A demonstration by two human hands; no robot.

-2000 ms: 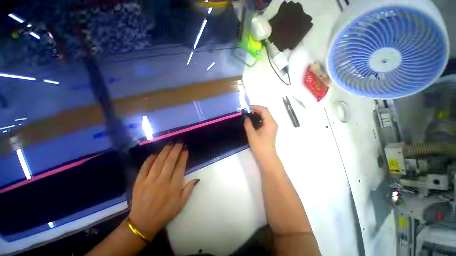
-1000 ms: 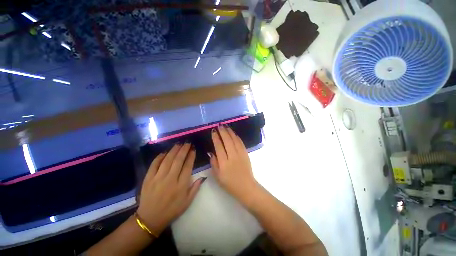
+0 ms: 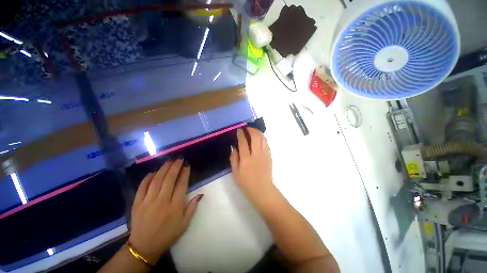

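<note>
A clear bluish plastic template (image 3: 176, 114) with a brown strip, a pink line and a dark hinge band covers the left half of the view. A long black fabric strip (image 3: 208, 155) lies along its near edge, its right end sticking out slightly past the template. My left hand (image 3: 160, 205) lies flat on the black strip just right of the hinge band, fingers slightly spread, thumb out to the right. My right hand (image 3: 253, 162) rests on the strip near its right end, fingertips by the pink line; the palm hides part of the edge. Neither hand grips anything.
A white and blue fan (image 3: 395, 50) stands at upper right. Dark snips (image 3: 299, 119), a red packet (image 3: 322, 87) and a crumpled brown cloth (image 3: 292, 29) lie on the white tabletop (image 3: 320, 186). Machine parts (image 3: 440, 173) are at far right.
My right hand went from the strip's right end inward onto the strip, then back rightward. My left hand has stayed flat on it. The whole view has shifted slightly.
</note>
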